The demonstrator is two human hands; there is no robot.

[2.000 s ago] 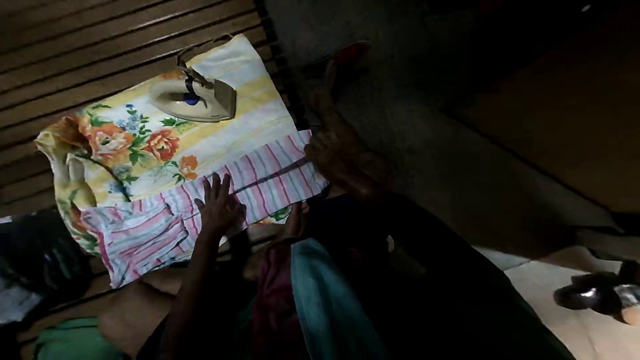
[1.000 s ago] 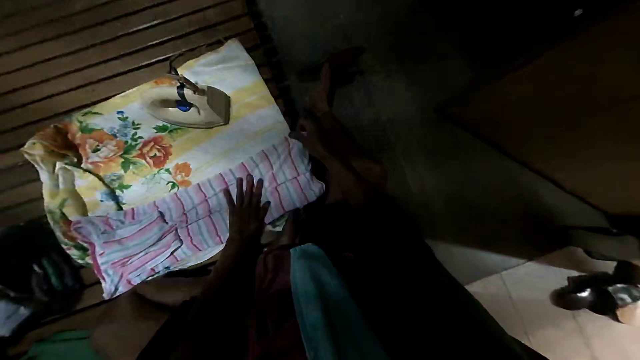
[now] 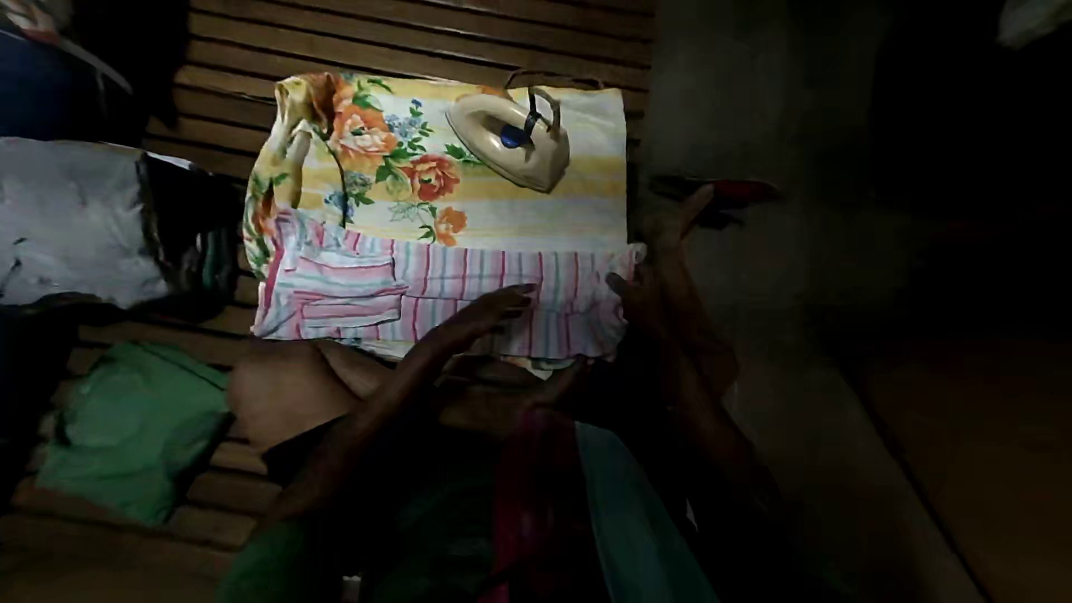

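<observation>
A striped pink, white and pale blue garment [image 3: 452, 285] lies folded lengthwise along the near edge of a floral cloth [image 3: 519, 209]. My left hand [image 3: 502, 308] rests on the garment right of its middle, palm down, fingers apart. At the garment's right end is my right hand [image 3: 632, 297], with a finger on the fabric; deep shadow hides whether it pinches the edge. A cream clothes iron [image 3: 511, 142] with a blue dial rests on the far part of the floral cloth, its tip toward the lower right. Neither hand touches the iron.
Everything lies on a wooden slatted platform [image 3: 419, 33]. A green cloth [image 3: 138, 431] is at the lower left, with a pale grey cloth or bag [image 3: 75, 222] above it. The platform ends on the right, where a dark red sandal [image 3: 741, 193] lies near a foot.
The view has swung and shifted to the left, bringing more of the platform's left side into sight. My left hand has moved over the striped garment; my right hand is still by its right end.
</observation>
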